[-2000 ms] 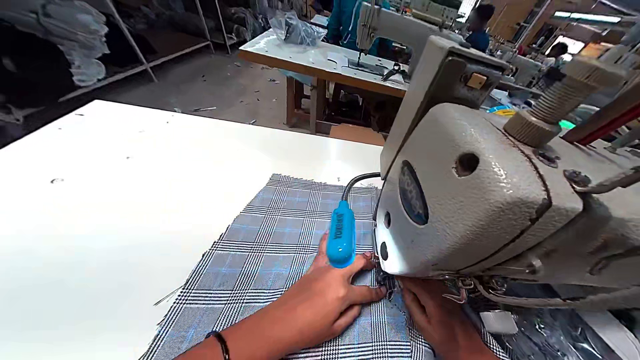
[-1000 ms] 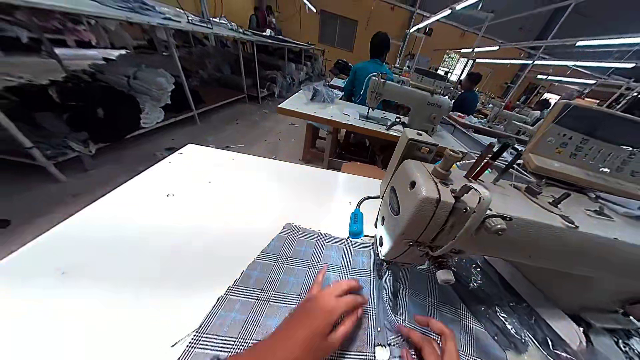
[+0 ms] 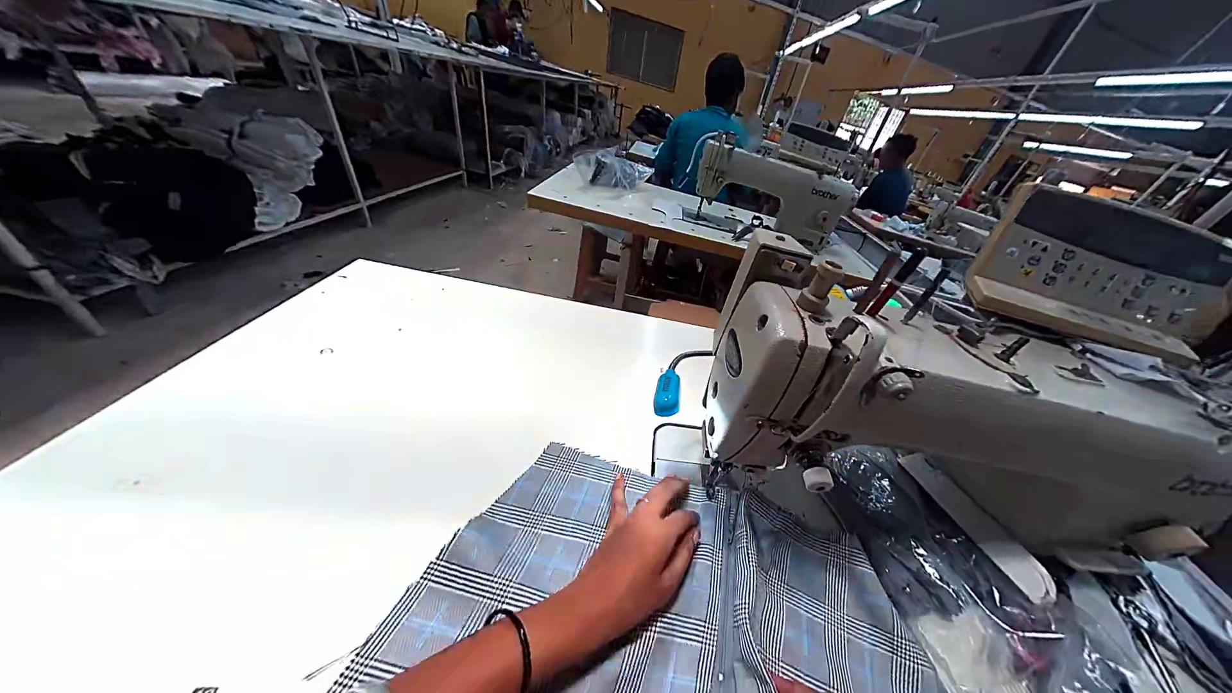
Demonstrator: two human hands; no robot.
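Note:
Grey checked fabric point(image 3: 568, 539) with light blue lines lies on the white sewing table point(image 3: 289, 423), its upper edge close to the needle area of a Brother sewing machine point(image 3: 770, 375). My left hand point(image 3: 650, 544), a black band on its wrist, rests on the fabric just left of the presser foot, fingers spread. A long narrow strip, which looks like a zipper point(image 3: 729, 587), runs down the fabric from the foot. Of my right hand point(image 3: 789, 684) only a small part shows at the bottom edge, by the fabric; its fingers are hidden. A blue lamp point(image 3: 666, 393) hangs beside the machine head.
Plastic-wrapped dark material point(image 3: 905, 539) lies under the machine arm. A control panel point(image 3: 1097, 265) stands on the right. Beyond are another sewing machine point(image 3: 780, 188) on a table and a seated person in teal point(image 3: 698, 144). Shelves with fabric rolls point(image 3: 221, 164) line the left.
The fabric's upper edge has moved down toward me, nearer the needle area. My right hand has moved down, mostly out of view. My left hand stays on the fabric. The view has tilted up.

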